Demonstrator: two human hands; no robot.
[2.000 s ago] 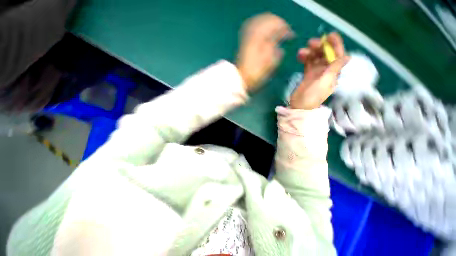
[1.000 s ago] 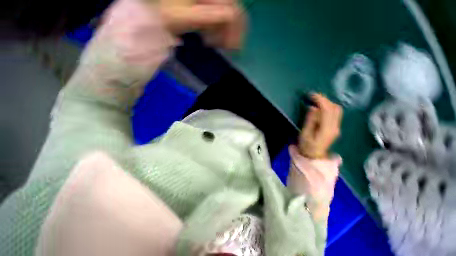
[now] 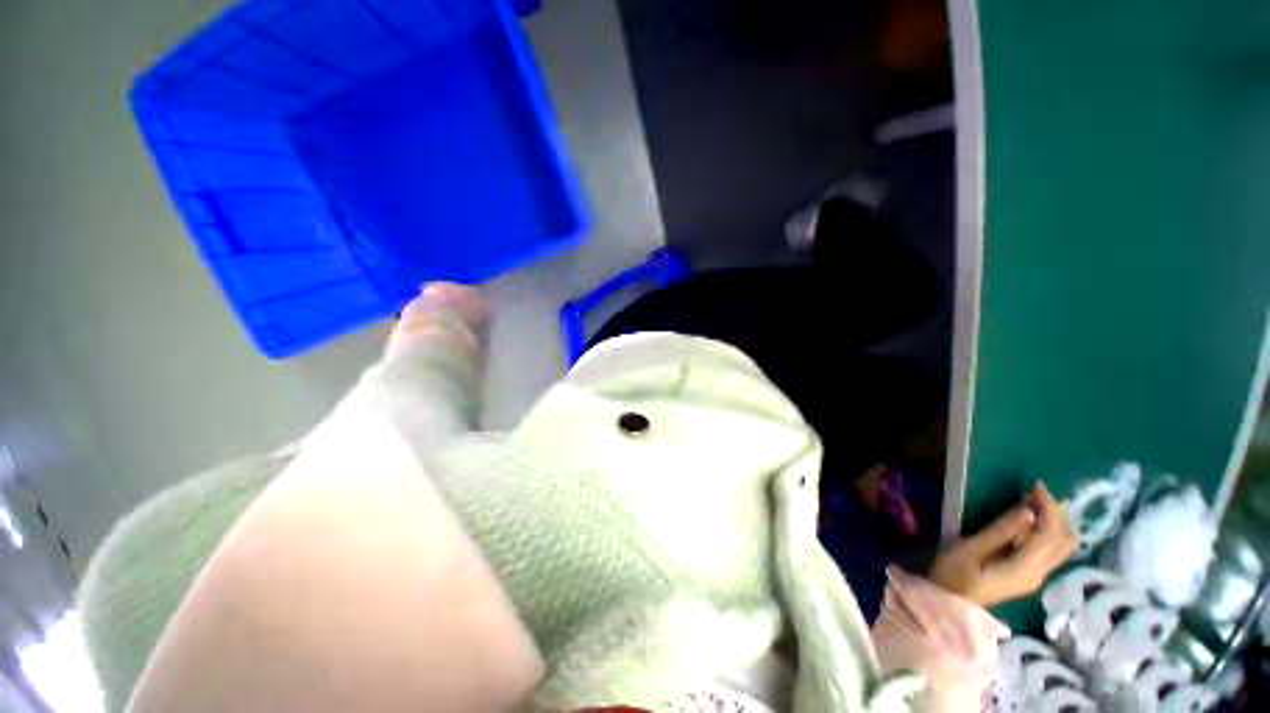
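A large open blue plastic bin [image 3: 425, 167] is tilted at the upper left, with nothing seen inside. My left hand [image 3: 446, 307] is at its near rim with the fingers closed on it; the sleeve hides much of the hand. My right hand [image 3: 1014, 550] rests over the bench's near edge with the fingers curled. A small yellow bit of a slim tool [image 3: 1061, 511] shows at its fingertips; the rest is hidden. A loose coil of thin pale rings [image 3: 1104, 504] lies just beyond these fingers.
A dense white pile of rings [image 3: 1170, 543] lies beyond the coil. Stacked white housings [image 3: 1114, 620] stand at the lower right on the green bench [image 3: 1114, 209], which has a pale edge rail. A blue stool-like frame [image 3: 620, 286] and a person's dark-clothed leg are below.
The view has swung left and down, bringing the bin into view. My left hand has moved from beside the bench to the bin's rim. My right hand stays near the rings, now over the bench.
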